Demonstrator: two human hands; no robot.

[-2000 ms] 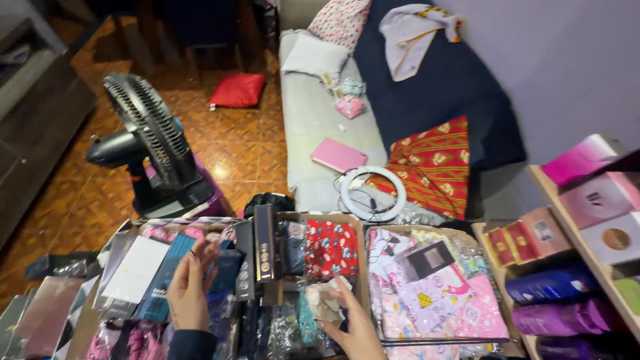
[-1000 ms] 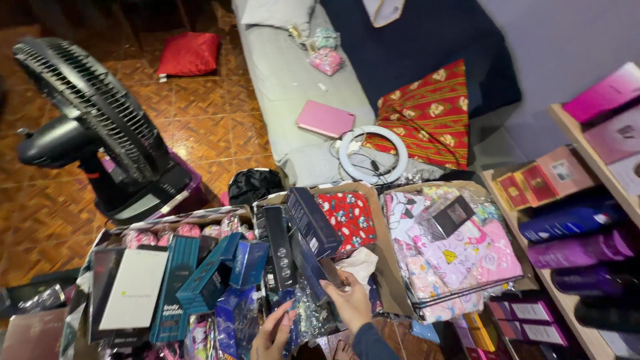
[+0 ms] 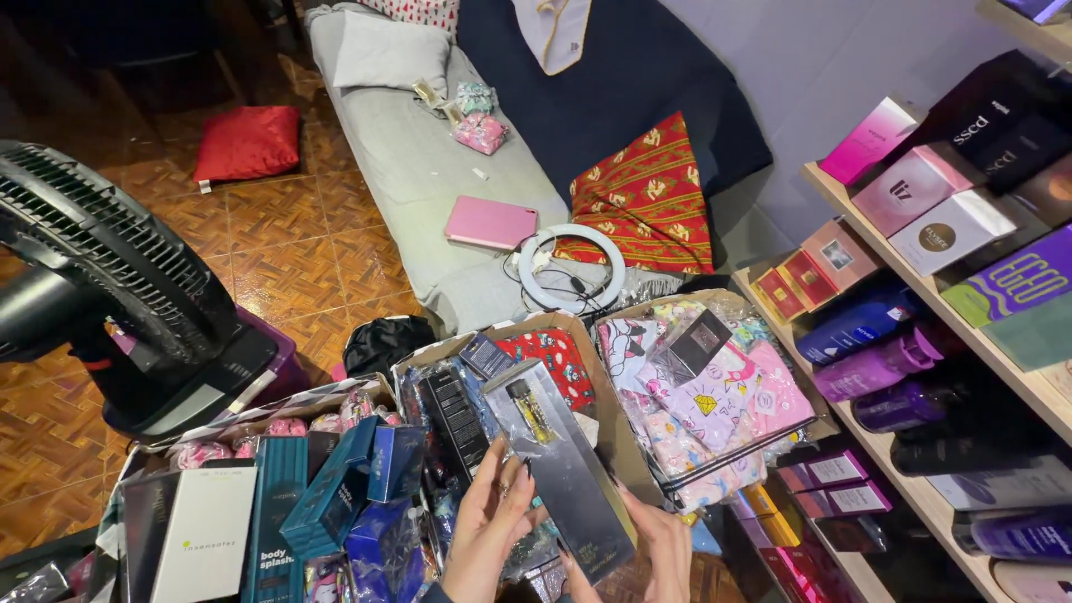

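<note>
Between my two hands is a long dark box (image 3: pixel 557 473) with a gold-and-black bottle pictured near its far end. My left hand (image 3: pixel 494 519) is at its left side, thumb and fingers close against the edge. My right hand (image 3: pixel 641 544) grips its near right end. Beneath it stands a cardboard box (image 3: pixel 615 419) with dark cartons, a small dark blue carton (image 3: pixel 486 356) and red patterned fabric (image 3: pixel 548 364). Left of my hands, another cardboard box holds a white carton (image 3: pixel 205 536), teal body splash cartons (image 3: pixel 276 511) and blue packages (image 3: pixel 381 544).
A cardboard box of plastic-wrapped printed clothes (image 3: pixel 712 402) stands at the right, beside wooden shelves (image 3: pixel 921 251) of cosmetics. A black fan (image 3: pixel 151 276) is at the left. Beyond the boxes, a grey sofa (image 3: pixel 377 167) bears a ring light (image 3: pixel 615 251) and a pink case (image 3: pixel 490 222).
The long dark box is now lifted between both hands, its pictured face in view. The dark blue box that stood over the middle cardboard box one second ago is no longer seen there.
</note>
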